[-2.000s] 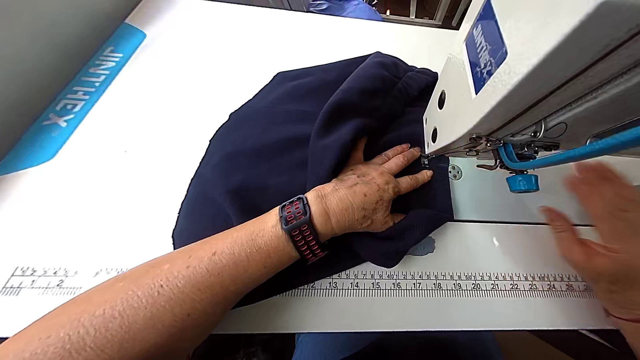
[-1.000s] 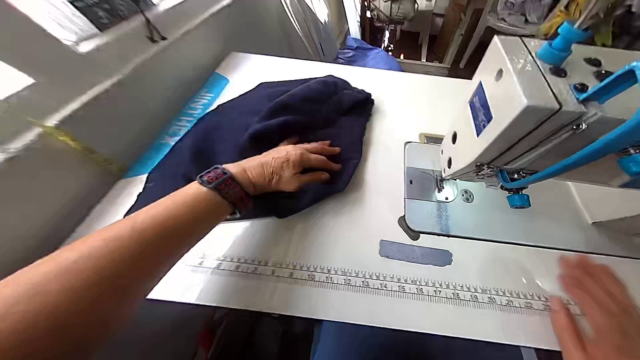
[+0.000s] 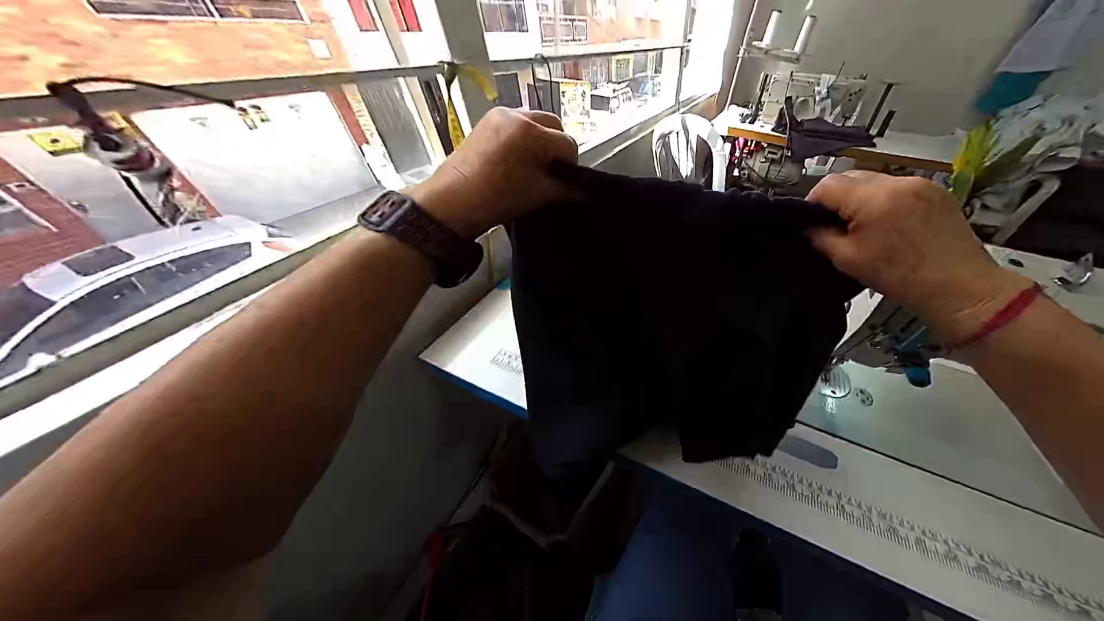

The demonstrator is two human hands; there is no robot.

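Observation:
A dark navy fabric garment (image 3: pixel 664 319), shaped like shorts with two legs, hangs spread between my hands above the front edge of the sewing table. My left hand (image 3: pixel 517 164), with a watch on its wrist, grips the upper left corner of its gathered top edge. At the upper right corner my right hand (image 3: pixel 897 237) pinches the same edge between thumb and fingers; a red band circles that wrist. Behind the cloth and my right hand, the sewing machine (image 3: pixel 906 345) is mostly hidden.
The white sewing table (image 3: pixel 897 509) bears a printed ruler along its front edge. Left of it runs a window with a parked car (image 3: pixel 147 276) outside. Farther back stand a white plastic chair (image 3: pixel 690 151) and another sewing machine (image 3: pixel 811 95) with thread cones.
The garment lay on the table under my left hand and is now lifted, held up by both hands. My right hand, empty before, has taken hold of it. The view has swung up and left.

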